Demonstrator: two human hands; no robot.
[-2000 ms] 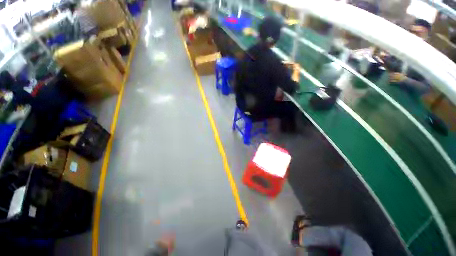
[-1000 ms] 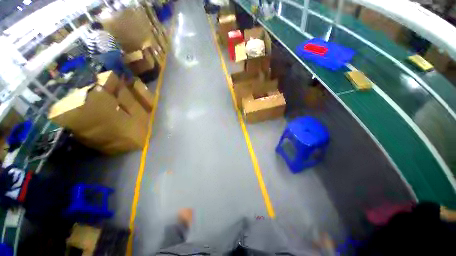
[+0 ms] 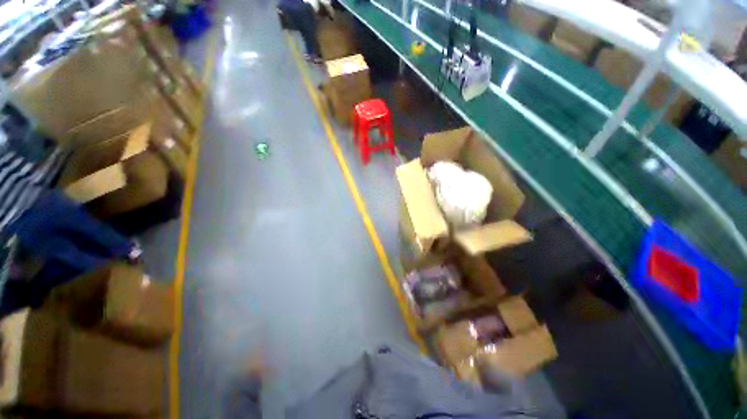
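Note:
My left hand point(image 3: 256, 364) is a small blurred patch at the bottom, over the grey floor; its fingers cannot be made out. My right hand is not in view. Grey clothing covers the bottom centre. Nearest ahead on the right stand open brown cartons on the floor. One carton point(image 3: 422, 209) holds white crumpled material point(image 3: 463, 194). Nearer me, a carton point(image 3: 536, 348) with open flaps and another beside it hold wrapped, unclear contents.
A grey aisle point(image 3: 270, 245) runs ahead between yellow lines. A red stool point(image 3: 374, 123) stands beyond the cartons. The green line point(image 3: 541, 155) on the right carries a blue tray point(image 3: 713, 307) with a red piece. Large cartons point(image 3: 115, 360) and a person in a striped top point(image 3: 24, 164) are left.
The view has moved forward along the aisle. The near blue stool has left the view, and the cartons with white material and the blue tray are closer. My left hand is lower and fainter.

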